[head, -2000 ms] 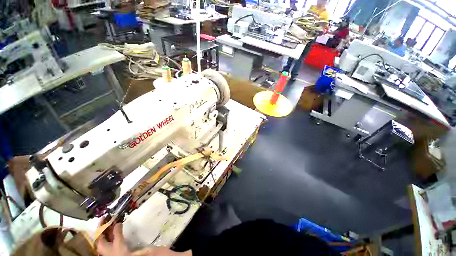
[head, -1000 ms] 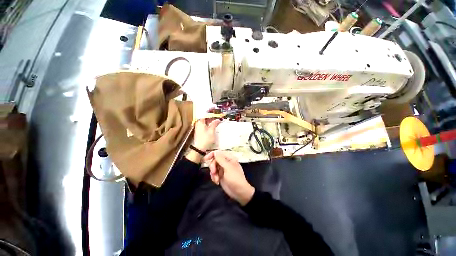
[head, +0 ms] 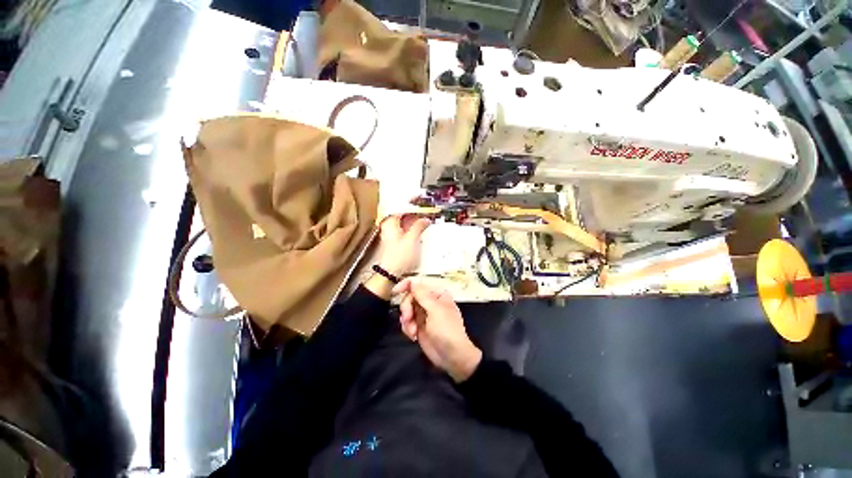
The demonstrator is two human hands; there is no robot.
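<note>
A brown bag body [head: 280, 215] lies in loose folds left of the sewing machine [head: 598, 121], with its strap looping out at its left. The light-tan binding tape [head: 551, 220] runs along the machine bed to the presser foot area [head: 455, 207]. My left hand [head: 400, 247] is just left of the needle, its fingertips at the tape end there; the needle itself is hard to make out. My right hand [head: 435, 327] is in front of the bed, thumb and fingertips drawn together; whether they pinch something thin is unclear. Dark-handled snips [head: 499, 261] lie on the bed.
Another brown piece [head: 374, 47] lies behind the machine's left end. Thread cones [head: 679, 52] stand behind the head. A yellow tape reel [head: 785, 289] is at the far right. A shiny metal-topped bench [head: 140, 233] runs along the left.
The view has swung left and down from the machine and aisle to the bag body and both hands. Over the last second my hands have barely moved relative to the machine.
</note>
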